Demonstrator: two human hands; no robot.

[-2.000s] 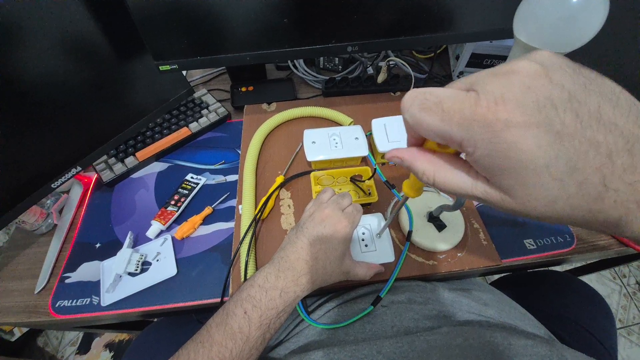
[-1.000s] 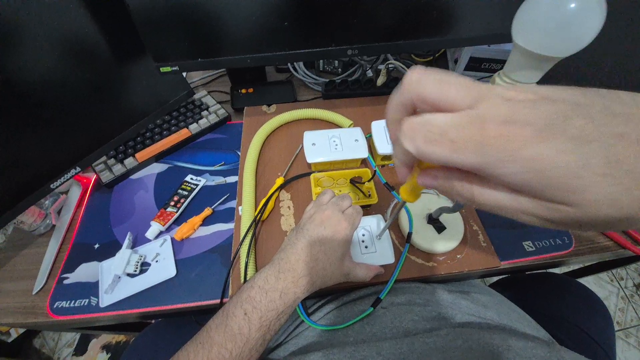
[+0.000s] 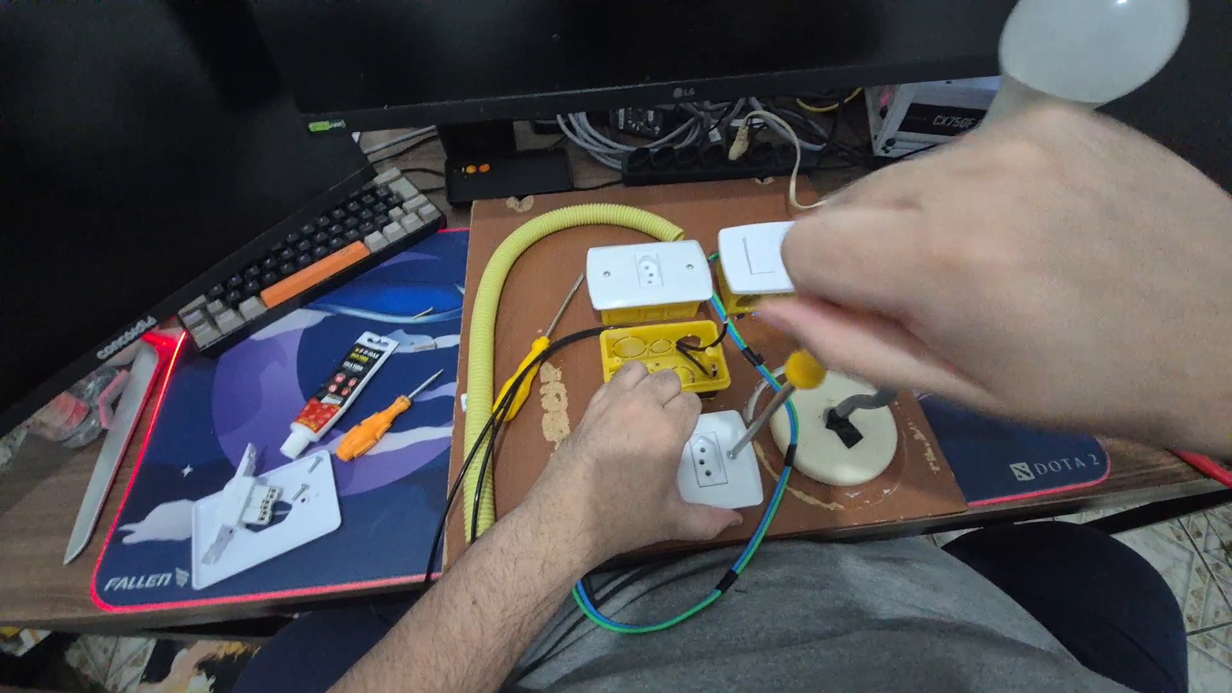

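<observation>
My left hand (image 3: pixel 635 452) lies over the near white socket cover plate (image 3: pixel 743 481), its thumb along the lower edge, and its fingertips reach the open yellow electrical box (image 3: pixel 664 346). My right hand (image 3: pixel 924 260), blurred, holds a screwdriver with a yellow handle (image 3: pixel 805 370); its shaft slants down to the screw spot on the plate's right side. Behind the open box, a second white socket plate (image 3: pixel 650 274) sits on a yellow box. A white switch plate (image 3: pixel 756 260) is partly hidden by my right hand. Blue and green wires (image 3: pixel 791 423) loop past the near plate.
On the brown board (image 3: pixel 539 500) lie yellow corrugated conduit (image 3: pixel 491 318), another yellow screwdriver (image 3: pixel 527 377) and a round cream base (image 3: pixel 861 452). A light bulb (image 3: pixel 1092 48) shows top right. Left are an orange screwdriver (image 3: pixel 375 428), a tube (image 3: pixel 342 390), a loose white plate (image 3: pixel 313 525) and a keyboard (image 3: pixel 313 260).
My right hand has shifted and turned about the screwdriver, whose tip stays at the right side of the near plate. My left hand has stayed at the plate.
</observation>
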